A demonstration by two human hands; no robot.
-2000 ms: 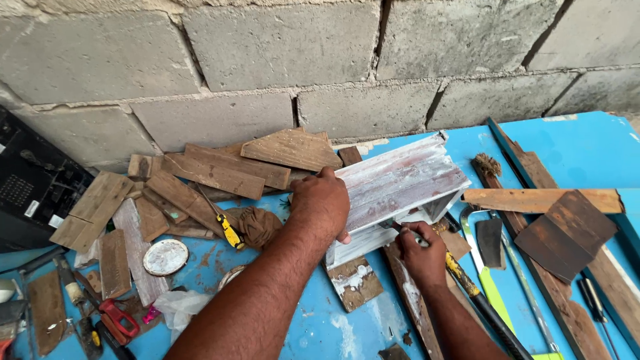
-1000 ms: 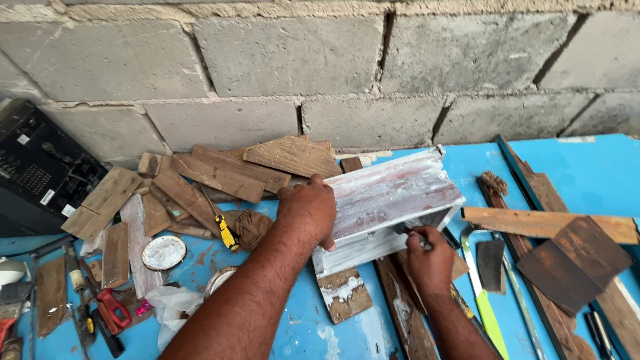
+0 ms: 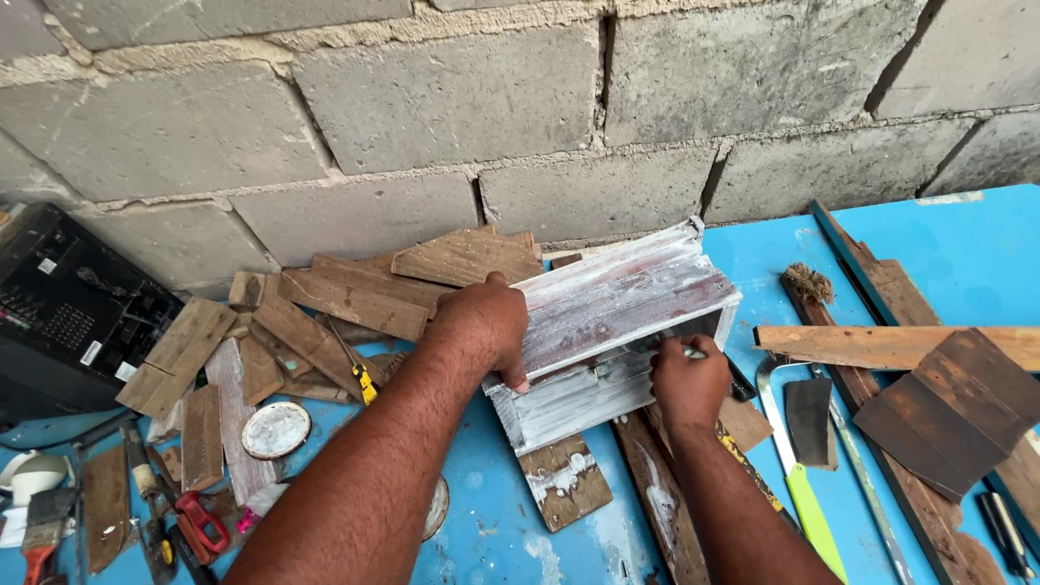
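A wooden box smeared with whitish paint (image 3: 626, 305) lies tilted on the blue table, its opening toward me. My left hand (image 3: 487, 325) grips its left end, thumb on the front edge. At the opening's right part, my right hand (image 3: 689, 378) is closed around a slim tool whose pale end shows by the fingers; its working tip is hidden inside the box. Below the box are a small board with white smears (image 3: 565, 481) and a long dark wood strip (image 3: 662, 496).
Wood offcuts (image 3: 357, 296) are heaped along the block wall. Left lie a round lid (image 3: 276, 429), a paintbrush (image 3: 47, 520) and red-handled pliers (image 3: 201, 524), below a black electronic case (image 3: 77, 309). Right are a green-handled saw (image 3: 812, 512), sandpaper (image 3: 955, 410) and long boards (image 3: 894, 348).
My right hand has moved along the box's opening, and the tool's tip has gone from the front edge to inside. My left hand keeps its hold on the left end.
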